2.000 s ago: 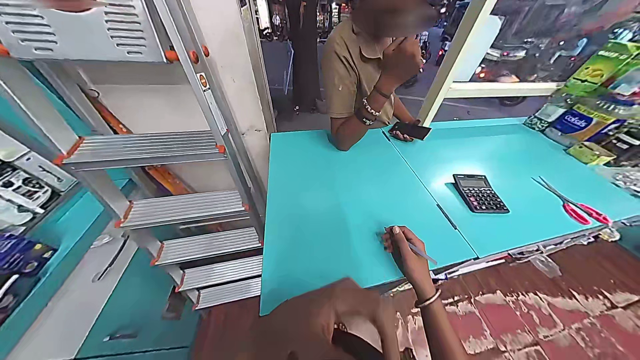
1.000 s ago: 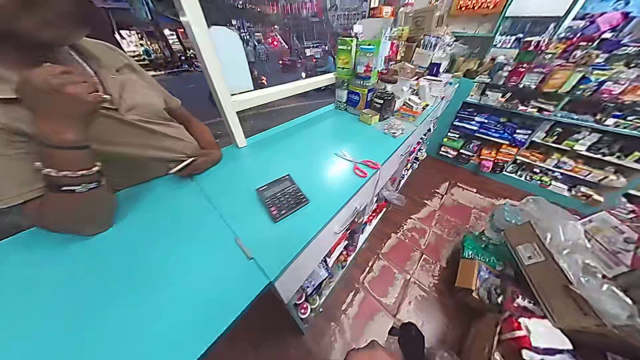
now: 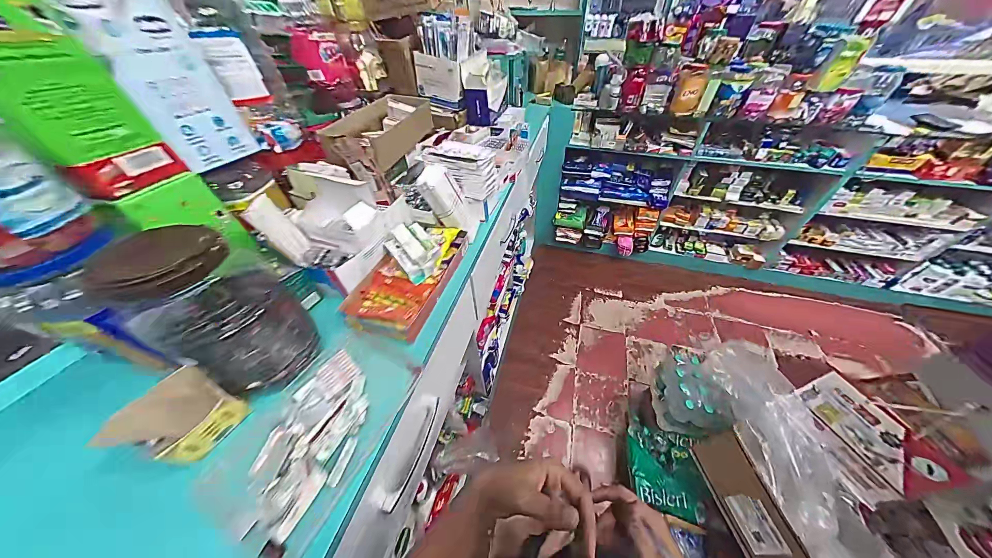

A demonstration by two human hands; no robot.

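My left hand [image 3: 535, 504] is low in the head view, beside the counter's drawer front, with its fingers bent. Close against it on the right is my right hand [image 3: 632, 523], fingertips meeting near the left hand's fingers. Whether anything small lies between them cannot be made out. Left of the hands, a pile of blister packs [image 3: 314, 434] lies on the turquoise counter [image 3: 70, 480]. Behind the pile stand a dark-lidded plastic jar [image 3: 225, 318] and an open carton of orange packets [image 3: 403, 287].
Shelves of packaged goods [image 3: 697, 163] line the back wall. At the right, a green pack of bottles [image 3: 659, 473], an open cardboard box [image 3: 744, 496] and clear plastic wrap [image 3: 783, 418] crowd the worn tiled floor [image 3: 601, 372]. Drawer handles [image 3: 418, 457] stick out from the counter.
The view has swung far to the right, along the counter. The calculator, the scissors and the person across the counter have left the view. Both my hands are now close together.
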